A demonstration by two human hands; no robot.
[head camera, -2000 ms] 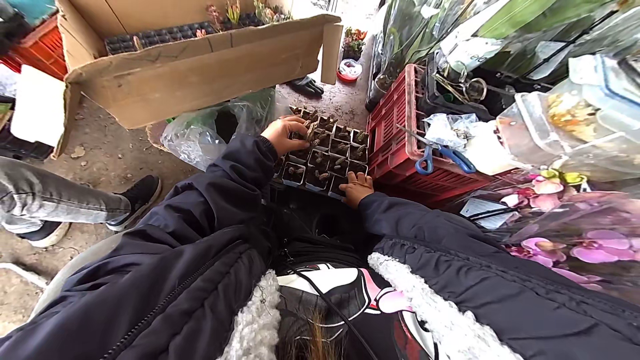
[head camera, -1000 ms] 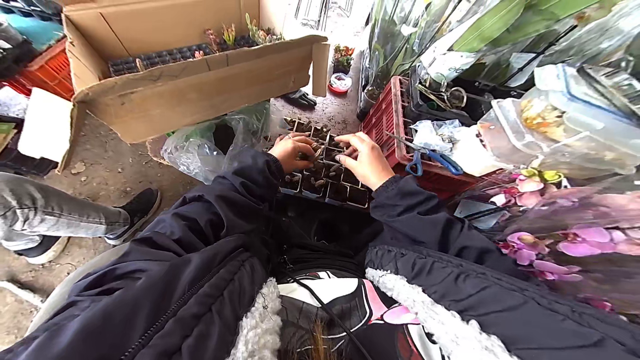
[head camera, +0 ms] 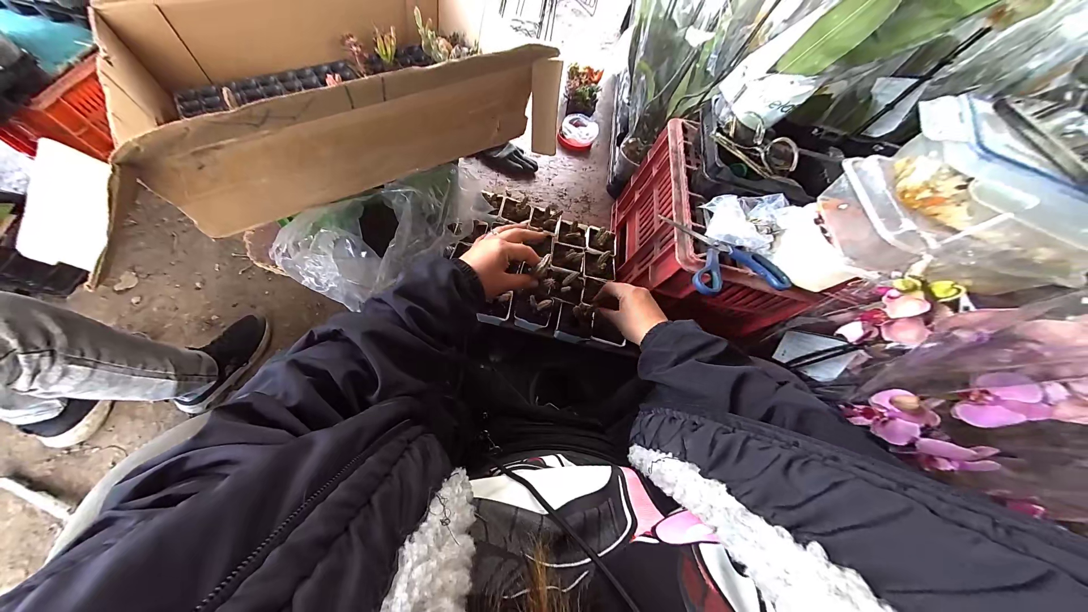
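Observation:
A seedling tray [head camera: 568, 255] with square cells of dark soil and small plant pieces sits in front of my body. My left hand [head camera: 503, 257] lies over its left side, fingers bent above the cells near a small pale plant piece. At the tray's near right corner is my right hand [head camera: 629, 311], with its fingertips down in or at a cell. Whether either hand pinches anything cannot be made out. A clear plastic bag [head camera: 340, 255] lies beside the tray on the left.
A cardboard box [head camera: 340, 144] with a black plug tray [head camera: 280, 93] stands ahead left. On the right are a red crate [head camera: 654, 204], blue-handled scissors [head camera: 710, 270], plastic tubs [head camera: 875, 212] and wrapped orchids [head camera: 1003, 399]. A person's shoe [head camera: 234, 353] is at left.
My right hand has moved from the tray's middle back to its near right corner. My left hand remains over the left side of the tray.

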